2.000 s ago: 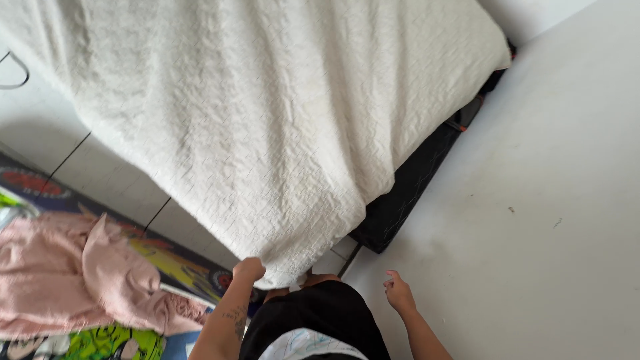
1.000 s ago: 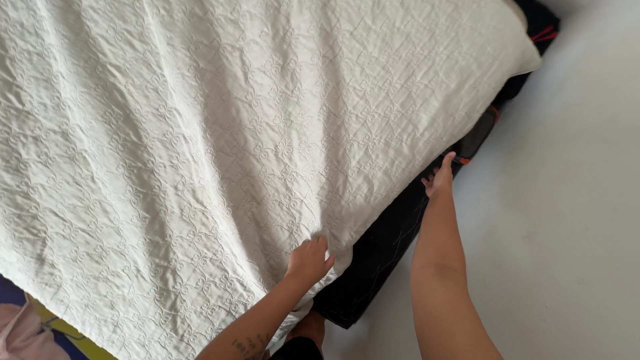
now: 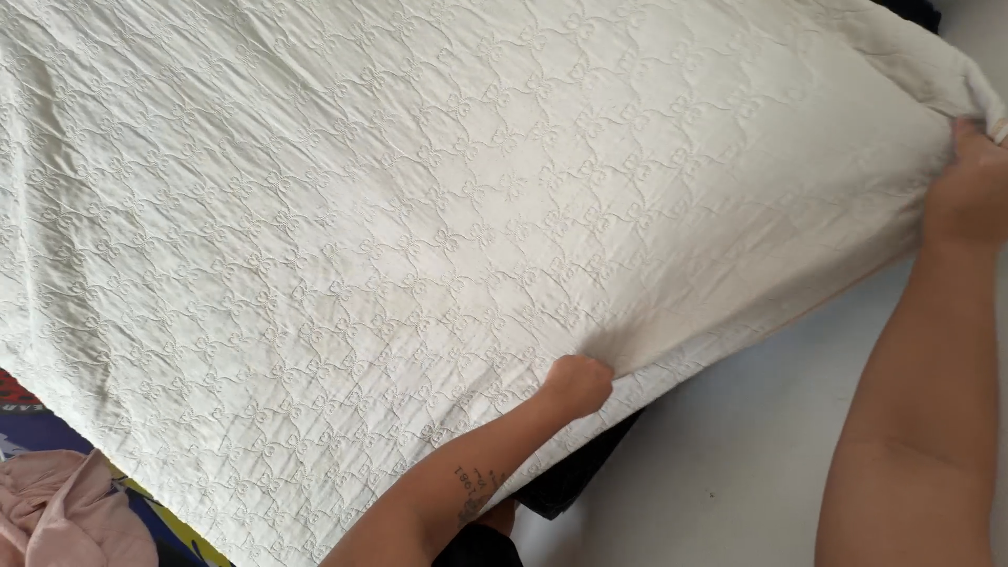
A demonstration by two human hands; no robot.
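A white quilted bedspread [image 3: 441,228] with a stitched pattern spreads over most of the view. Near its lower edge my left hand [image 3: 581,384] is closed in a fist on the cloth. At the far right my right hand [image 3: 967,189] grips the bedspread's edge, and the cloth is pulled taut between the two hands. The fingertips of the right hand are partly hidden by the folds. Under the bedspread a corner of a black bed base or mattress [image 3: 579,472] shows, below my left hand.
A pale wall or floor surface [image 3: 732,465] lies along the right side of the bed. At the lower left are a pink cloth [image 3: 71,512] and a colourful printed fabric [image 3: 39,425]. Another black part [image 3: 913,12] shows at the top right.
My right hand has moved up and right, from beside the black base to the bedspread's edge. The bedspread now covers more of that base. My left hand stays on the cloth.
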